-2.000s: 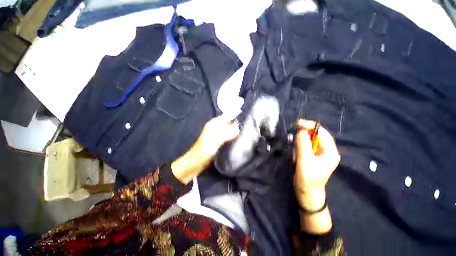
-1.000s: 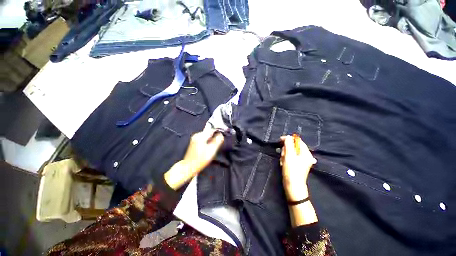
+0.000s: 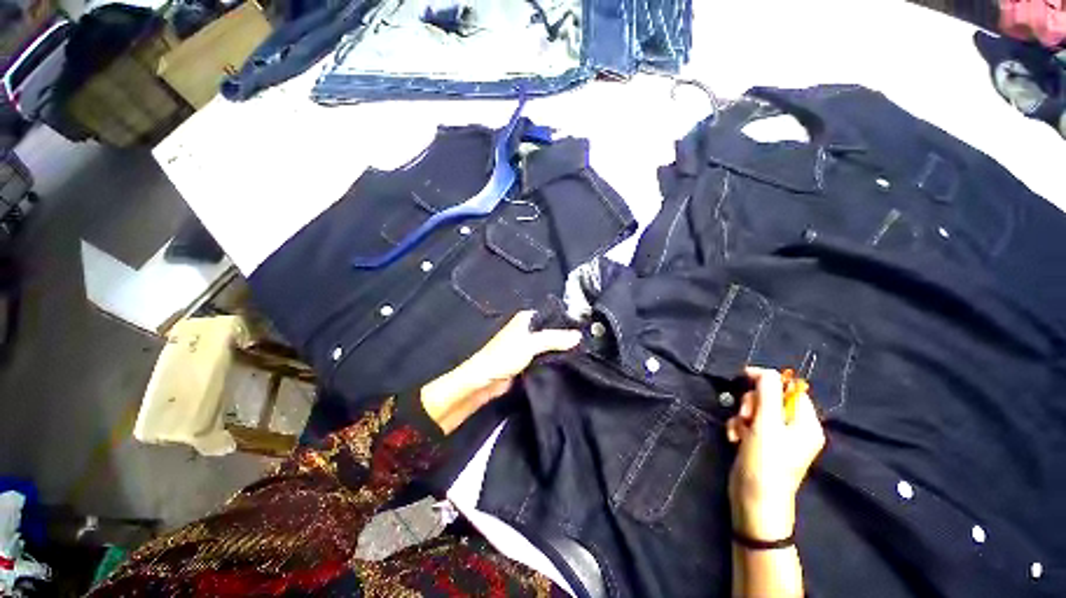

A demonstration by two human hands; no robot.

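Observation:
A dark navy denim shirt [image 3: 655,438] with pale topstitching and white buttons lies in front of me, its collar end toward my left hand. My left hand [image 3: 514,356] grips its edge near the collar. My right hand [image 3: 777,438] is at the button placket, with orange-handled thread snips [image 3: 796,395] in the palm and the fingertips pinching the placket edge beside a button. The snips' blades are hidden. A long dark denim garment [image 3: 935,315] lies beneath and to the right, with a thin hanger hook at its neck.
A sleeveless denim garment [image 3: 386,257] lies at left under a blue hanger [image 3: 462,210]. Lighter denim [image 3: 468,47] is stacked at the white table's [image 3: 222,175] far end. A stool with a cream cover [image 3: 187,386] stands at lower left. Cardboard boxes [image 3: 216,49] stand at upper left.
The pale inside of the shirt is now mostly covered and its dark outer face shows. The collar and buttons lie between my hands. The camera view has shifted left.

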